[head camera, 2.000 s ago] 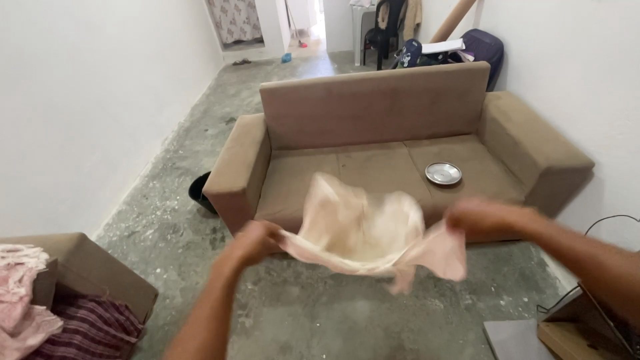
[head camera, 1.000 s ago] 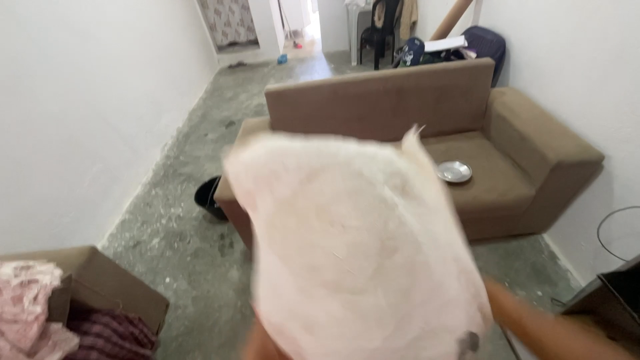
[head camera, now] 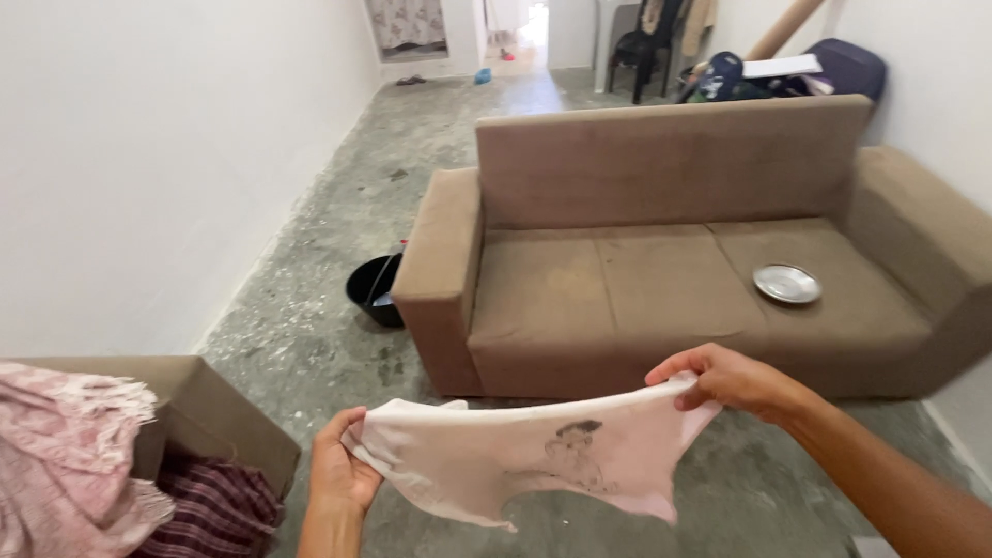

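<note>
A thin, pale pink cloth (head camera: pixel 465 457) with a dark printed drawing hangs stretched between my two hands, above the floor in front of the brown sofa. My left hand (head camera: pixel 341 465) pinches its left end between thumb and fingers. At the upper right corner, my right hand (head camera: pixel 717 384) grips the cloth in its fingers. The lower edge hangs loose and uneven. Behind it stands the sofa (head camera: pixel 666 170), with a round metal plate (head camera: pixel 787 284) on its right seat.
A black bucket (head camera: pixel 376 291) stands by the sofa's left arm. At lower left, a pink fringed cloth (head camera: pixel 70 449) and a dark striped cloth (head camera: pixel 213 504) lie on another brown seat. A black chair (head camera: pixel 642 50) and bags (head camera: pixel 849 66) are behind the sofa.
The cloth was bunched low between my hands, then spread up high across the view, and now hangs lower, stretched sideways. Both hands still hold it. The plate has stayed on the sofa.
</note>
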